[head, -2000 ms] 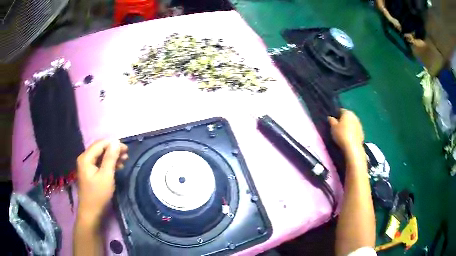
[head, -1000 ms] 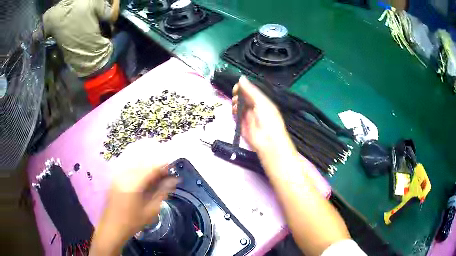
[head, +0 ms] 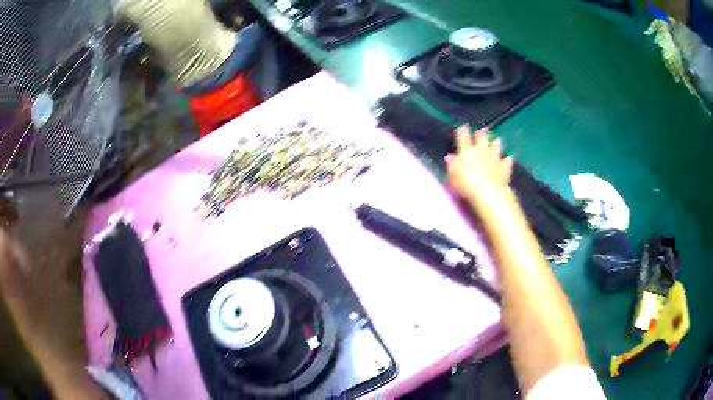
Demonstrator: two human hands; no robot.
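Note:
A speaker driver with a silver magnet (head: 241,312) facing up sits in a flat black square panel (head: 362,351) on the pink table. My left hand (head: 27,250) is a dark blur at the left edge, away from the panel; its fingers are not readable. My right hand (head: 478,168) is over the black lead bundle (head: 539,205) on the green bench, fingers spread, with no lead visible in it. The black electric screwdriver (head: 406,237) lies on the table between the panel and my right arm. Another lead bundle (head: 129,269) lies at left.
A pile of small metal clips (head: 285,168) lies at the table's back. Speakers (head: 477,74) stand on the green bench (head: 625,148). A yellow soldering gun (head: 666,322) lies at right. A fan (head: 47,109) is at left; a person (head: 184,39) sits beyond on a red stool (head: 223,103).
My left hand has moved from over the panel to the far left. My right hand has moved from above the screwdriver to the lead bundle. The view has shifted.

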